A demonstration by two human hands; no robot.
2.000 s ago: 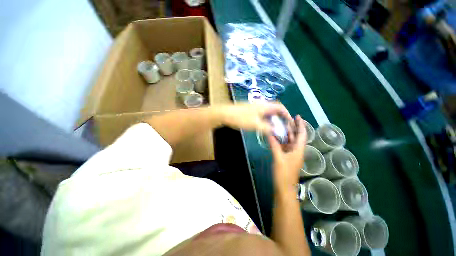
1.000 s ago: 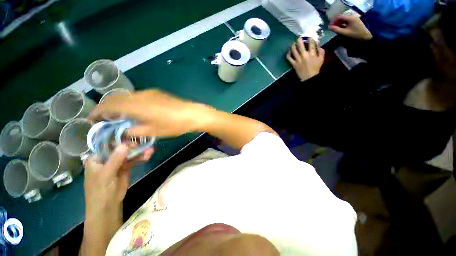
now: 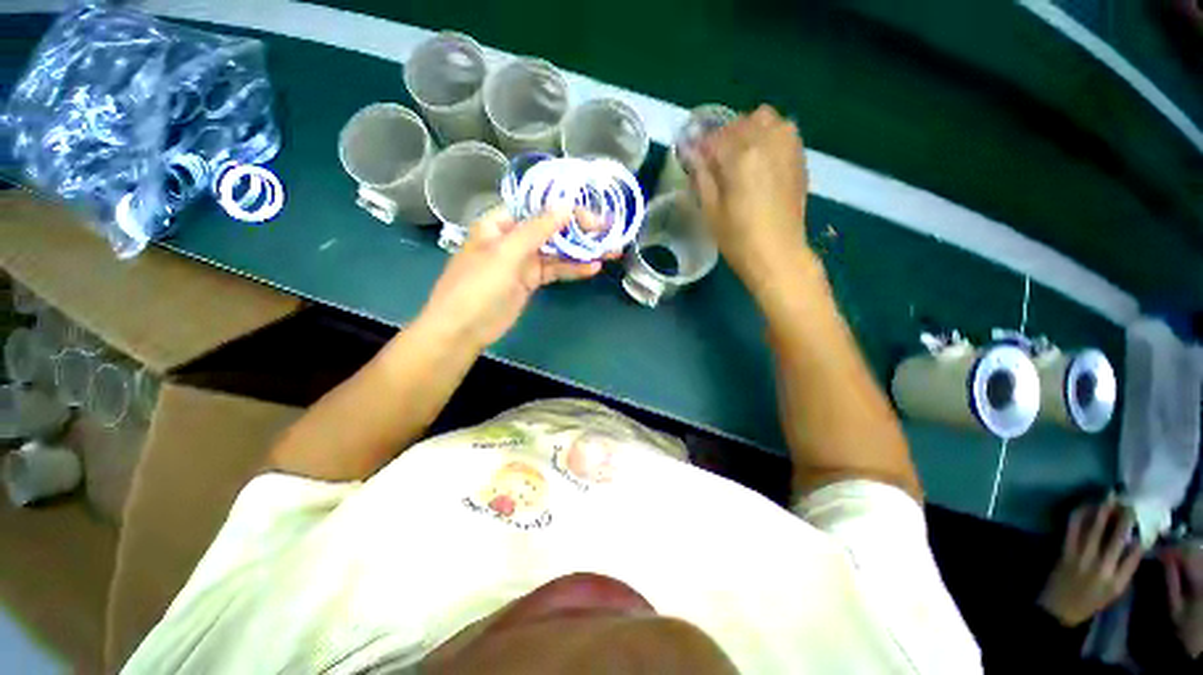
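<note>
My left hand [image 3: 495, 270] holds several flat white rings [image 3: 581, 208], fanned out, above the front row of cream housings. My right hand [image 3: 759, 185] is at the rim of the rear right housing [image 3: 702, 128], fingertips at its opening; whether they hold a ring cannot be told. Another open housing [image 3: 677, 241] with a pale side tab stands just in front of it. More open housings [image 3: 385, 148] stand in two rows to the left, some with pale tabs at the near side.
A clear plastic bag of rings [image 3: 132, 112] lies at the left, with loose rings [image 3: 249, 191] beside it. The open carton [image 3: 198, 455] holds housings at lower left. Two part-assembled units [image 3: 970, 389] are at the right, near another person's hands [image 3: 1092, 564].
The view has turned back leftward, bringing the bag and carton into sight. My hands have moved apart: the left keeps the rings, the right has moved to the rear right housing.
</note>
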